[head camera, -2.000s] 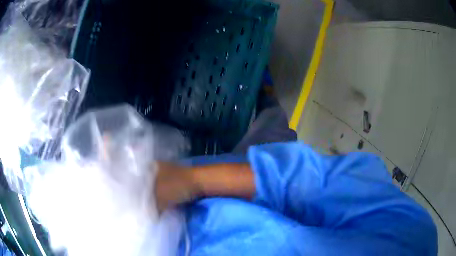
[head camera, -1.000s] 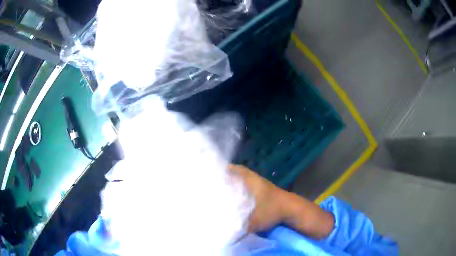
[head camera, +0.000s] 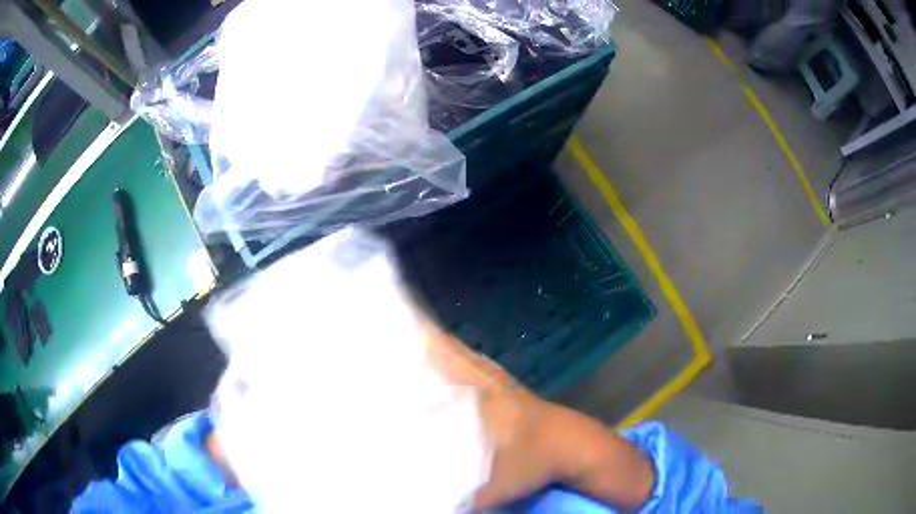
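A bulky whitish wrapping (head camera: 341, 402), overexposed to plain white, is held in front of my body. What is inside it cannot be seen. My right hand (head camera: 512, 422) grips its right side, with the fingertips hidden behind it. My left hand (head camera: 219, 454) shows only as a sliver of skin at its lower left edge; its fingers are hidden. Just beyond lies another white wrapping in a clear plastic bag (head camera: 402, 186), over the rim of a green-teal crate (head camera: 532, 95). A lower perforated crate (head camera: 573, 301) stands on the floor.
On the green bench (head camera: 90, 281) at left lie an electric screwdriver (head camera: 126, 241) with its cord, a small round white-rimmed dish (head camera: 49, 250) and dark slotted grilles (head camera: 28, 326). A yellow floor line (head camera: 653, 261) runs right of the crates. A pale cabinet-like surface (head camera: 854, 291) is at far right.
The view has swung from the perforated crate towards the bench, which now shows at left. The held wrapping is upright before me, and skin of my left hand now shows at its lower left.
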